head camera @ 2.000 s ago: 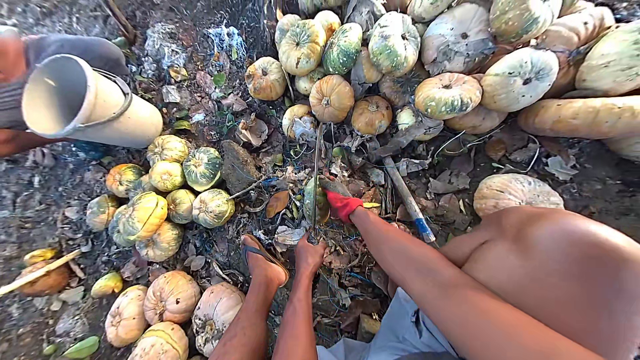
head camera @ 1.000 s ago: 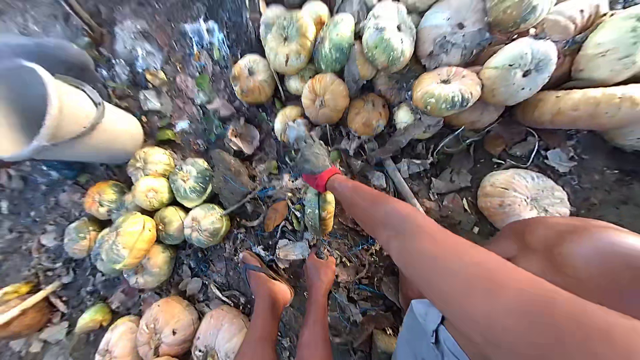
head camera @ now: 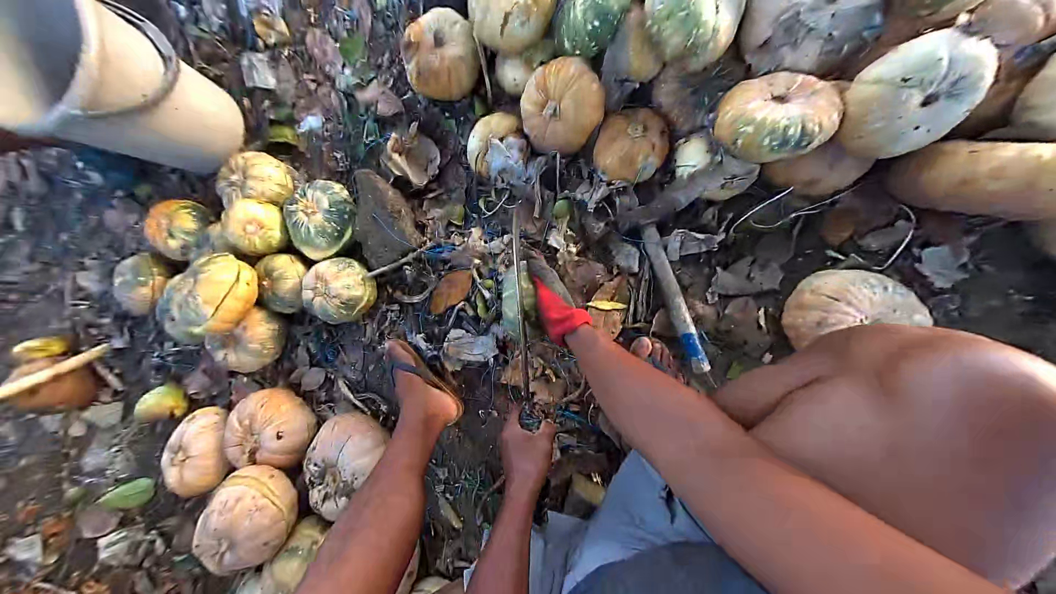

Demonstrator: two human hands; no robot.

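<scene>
My left hand (head camera: 528, 445), bare, is closed round the near end of a long thin blade (head camera: 519, 289) that points away from me. A green squash (head camera: 511, 301) lies under the blade, partly hidden by it. At the squash's right side is my right hand (head camera: 553, 293), in a grey glove with a red cuff; its fingers rest against the squash, and their grip is partly hidden. My sandalled left foot (head camera: 421, 384) is left of the blade, and my right foot (head camera: 656, 355) shows partly behind the right arm.
Small green and yellow pumpkins (head camera: 221, 290) and paler ones (head camera: 271, 427) lie at left. More pumpkins (head camera: 563, 105) are heaped along the top. A pale bucket (head camera: 157, 91) lies tipped at upper left. A stick with a blue end (head camera: 672, 289) and a single pumpkin (head camera: 854, 305) are at right.
My gloved right hand was over the far end of the squash one second ago; it has come back nearer, to the squash's right side. The left hand stays low at the blade's near end.
</scene>
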